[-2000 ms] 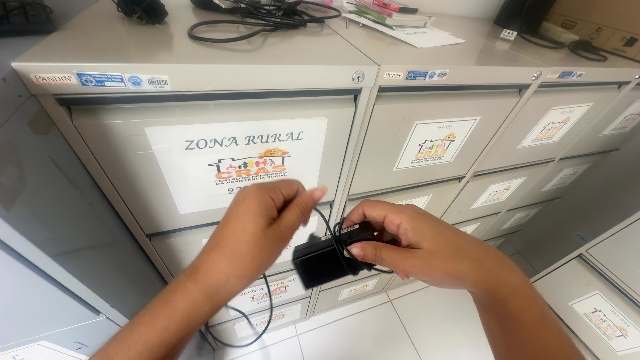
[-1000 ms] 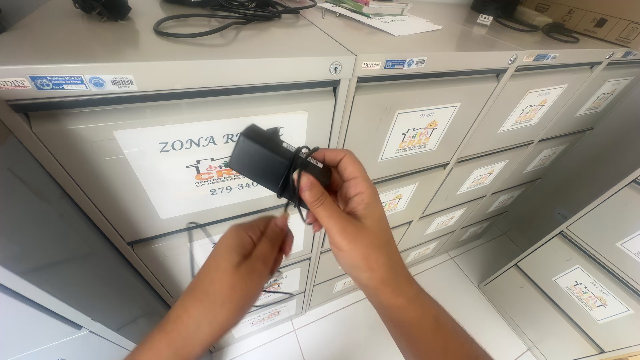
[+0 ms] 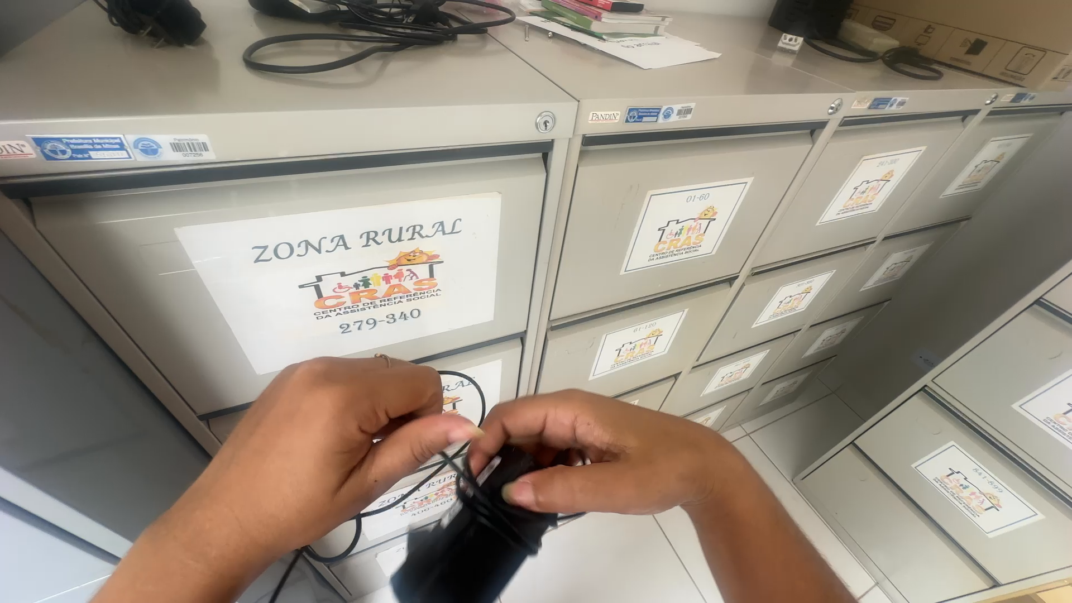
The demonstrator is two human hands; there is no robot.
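My right hand [image 3: 603, 456] grips a black power adapter [image 3: 469, 536] at its upper end, with turns of its thin cord wrapped around the body. Just to the left, my left hand [image 3: 352, 427] pinches the black cord [image 3: 481, 394] between thumb and fingers, close to the right fingertips. A loop of the cord stands up between the two hands, and a loose length hangs below the left hand toward the lower left. The adapter is tilted and somewhat blurred, its lower end near the bottom edge of the view.
Grey metal filing cabinets [image 3: 553, 84] with labelled drawers stand in a row before me. On top lie coiled black cables [image 3: 360, 38], a stack of books and papers [image 3: 620, 29] and a cardboard box [image 3: 971, 42]. More drawers [image 3: 913, 502] stand at the right, above a white tiled floor [image 3: 620, 561].
The adapter was held up in front of the large drawer label a second ago; now it hangs lower, its body pointing down. The left hand has come up beside the right fingertips.
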